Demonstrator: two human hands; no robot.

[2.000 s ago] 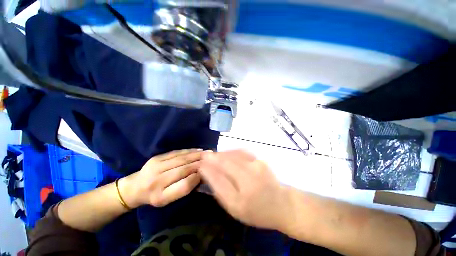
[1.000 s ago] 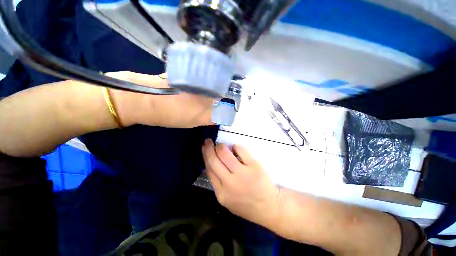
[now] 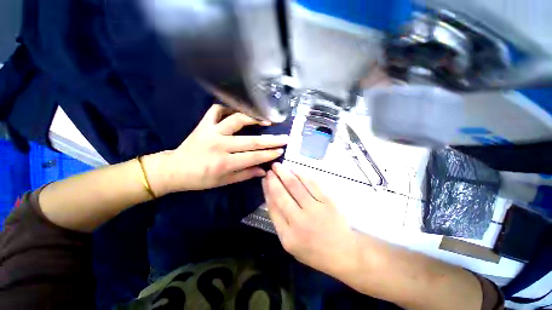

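Note:
A large navy garment [image 3: 130, 103] lies on the machine bed left of the presser foot and hangs down towards the lap. My left hand [image 3: 221, 151] lies on the cloth with fingers spread and fingertips near its right edge, just left of the presser foot [image 3: 316, 136]. My right hand [image 3: 302, 212] is just below, its fingertips pinching or pressing the cloth edge; the exact hold is hidden. The white sewing machine head [image 3: 339, 36] is blurred at the top. The needle cannot be made out.
Slim silver snips [image 3: 366, 157] lie right of the presser foot. A dark plastic-wrapped block [image 3: 460, 194] and a black box [image 3: 520, 233] lie farther right. A brown strip [image 3: 469, 248] is below the block. A blue crate [image 3: 45, 163] stands at the left.
My left hand has come back from behind the machine head onto the cloth near its edge. My right hand stays at the edge. The view has shifted, with the machine head now farther right.

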